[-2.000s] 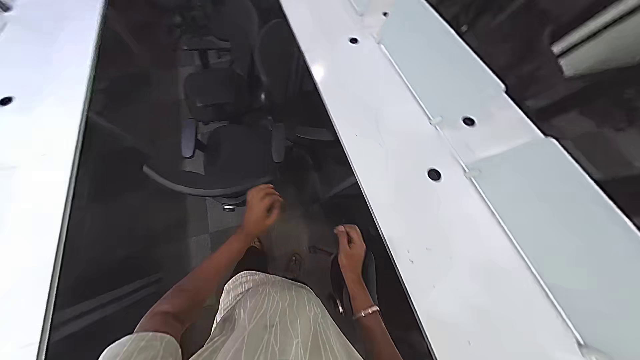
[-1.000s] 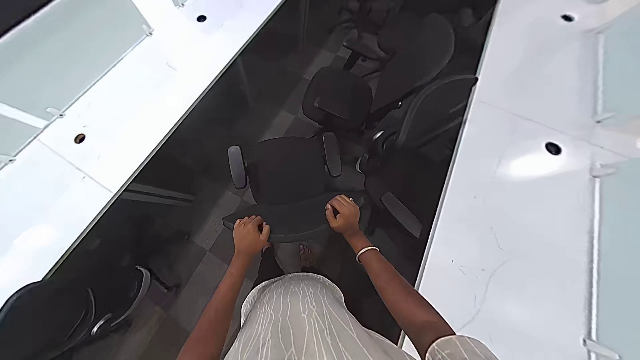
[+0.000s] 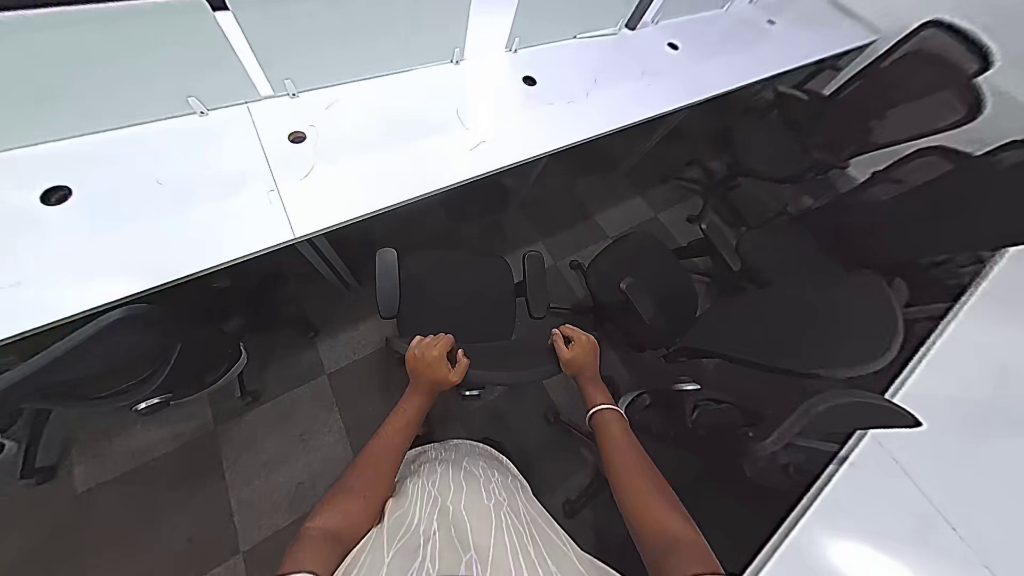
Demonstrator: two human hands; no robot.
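A black office chair (image 3: 456, 294) with two armrests stands straight in front of me, its seat facing away toward the long white desk. My left hand (image 3: 434, 362) is closed over the left end of the top of its backrest (image 3: 512, 360). At the right end of the same edge, my right hand (image 3: 576, 352) grips the backrest, with a pale bangle on that wrist. The fingertips of both hands are partly hidden behind the backrest edge.
The white desk (image 3: 384, 184) with cable holes and frosted glass dividers (image 3: 352, 40) runs across the far side. Other black chairs crowd the right (image 3: 800, 320), and another stands at the left (image 3: 104, 352). A second white desk (image 3: 920, 496) borders the lower right. Carpet tiles (image 3: 280, 448) cover the floor.
Two seconds ago both hands were off the chair; one second ago they were at its backrest, where they remain. The view has turned strongly, and the chair has turned with me relative to the desks.
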